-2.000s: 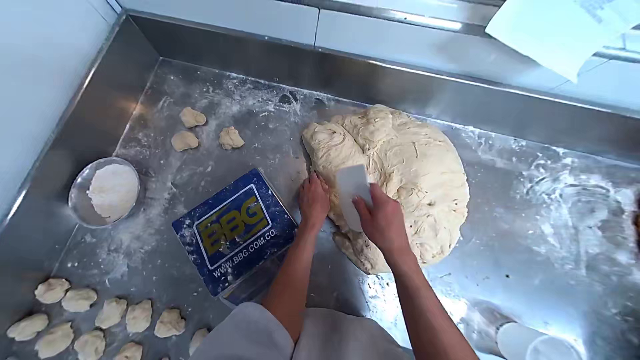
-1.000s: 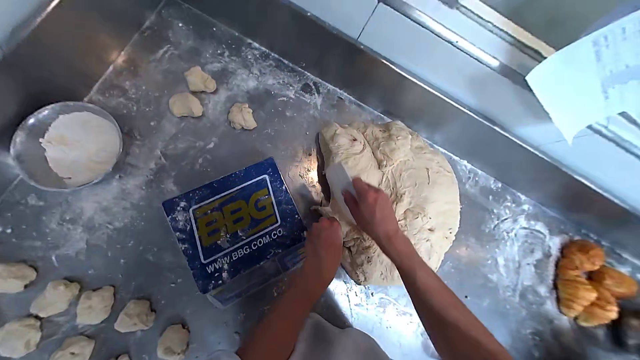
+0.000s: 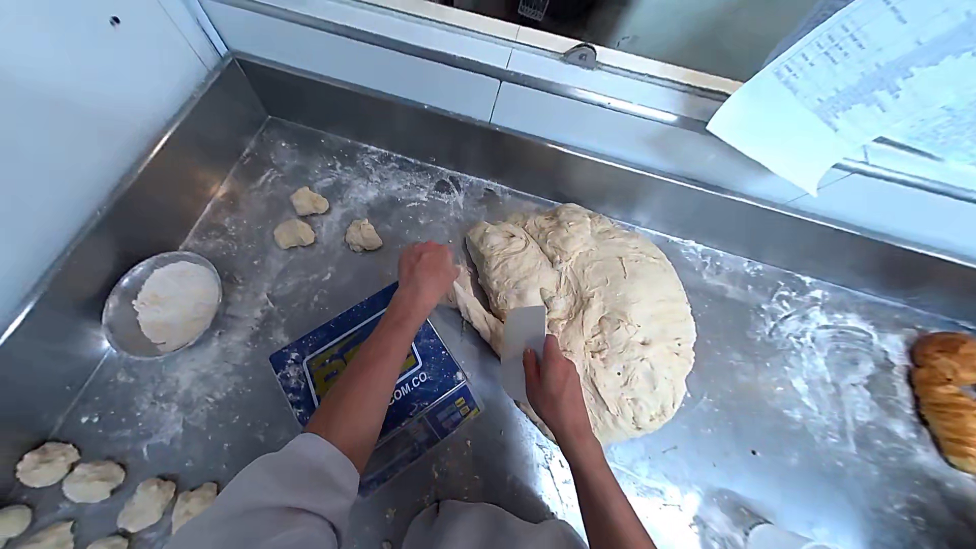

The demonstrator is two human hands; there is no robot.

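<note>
A large mass of dough lies on the floured steel worktop. My left hand, left of the mass, grips the end of a stretched strip of dough that still joins it. My right hand holds a pale flat dough scraper against the near left edge of the dough. Under my left forearm stands a blue box-shaped scale dusted with flour. Small dough pieces lie beyond it, and several more lie at the lower left.
A round bowl of flour sits at the left. Browned baked pastries lie at the right edge. A raised steel rim borders the back of the worktop, and a printed sheet hangs at the upper right.
My left hand has moved away from the large dough, up and left past the scale's corner, drawing out a strip. The scraper has moved down to the near left edge of the dough.
</note>
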